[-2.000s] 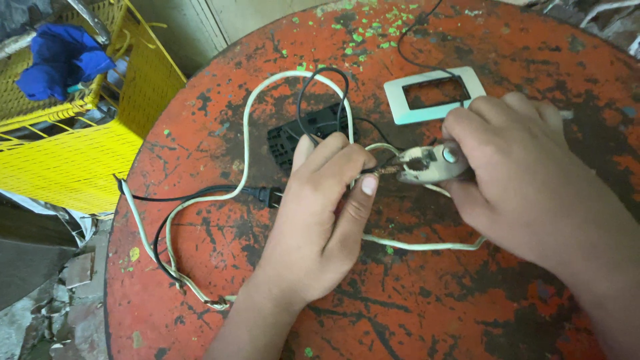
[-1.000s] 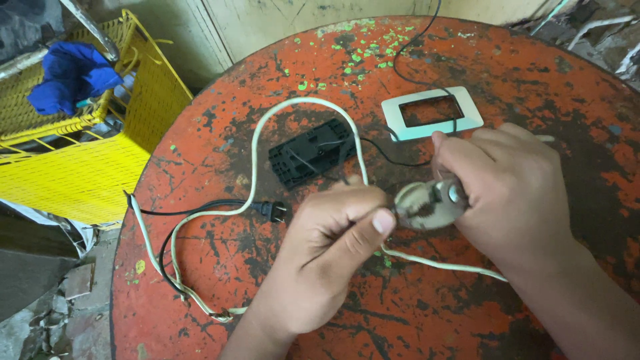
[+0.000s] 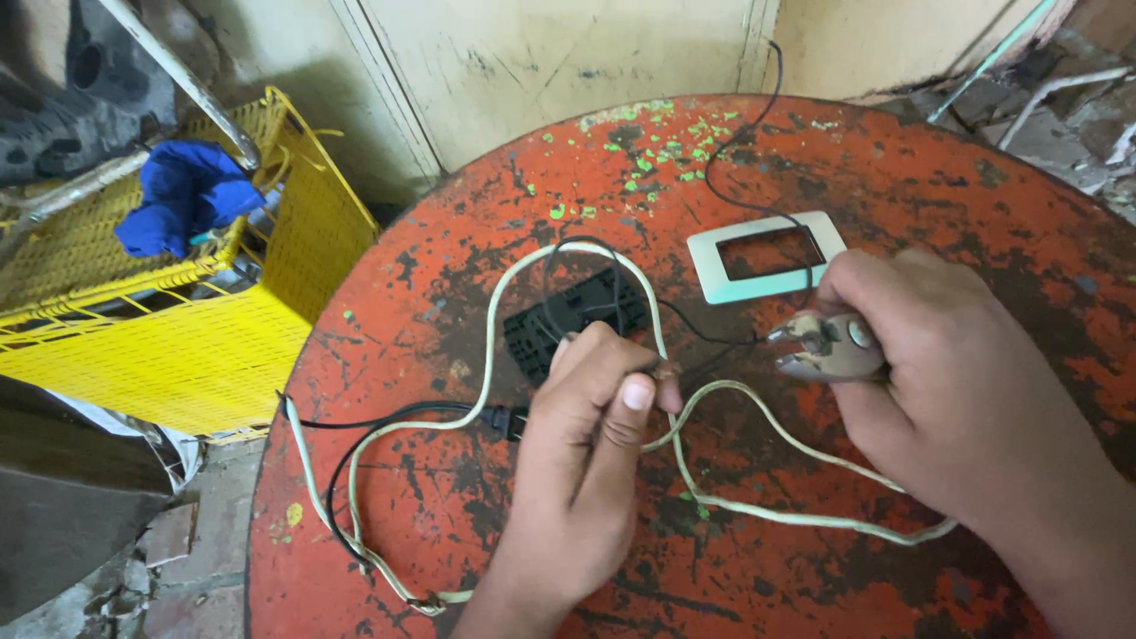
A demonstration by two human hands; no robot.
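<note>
My left hand [image 3: 595,435] pinches a wire end between thumb and forefinger, above the white electrical cord [image 3: 490,355]. In my right hand [image 3: 932,355] is a pair of pliers [image 3: 830,346], its jaws apart and pointing left, away from the pinched wire. Behind my left hand lies a black plastic frame [image 3: 532,333], with thin dark wire looped over it. Near my right fingers lies a white rectangular wall plate [image 3: 754,288], a thin dark wire [image 3: 710,169] crossing it. A black two-prong plug [image 3: 504,421] rests left of my left hand, partly hidden.
The round red table [image 3: 399,497] has worn paint. Beyond its left edge stands a yellow woven basket [image 3: 293,213] with a blue cloth [image 3: 182,195] on top. A cream panel [image 3: 568,62] rises behind the table. Metal bars show at the upper right.
The pliers were at my left fingertips in both earlier frames; now their jaws are apart from them, to the right. A loop of the white cord shows between my hands.
</note>
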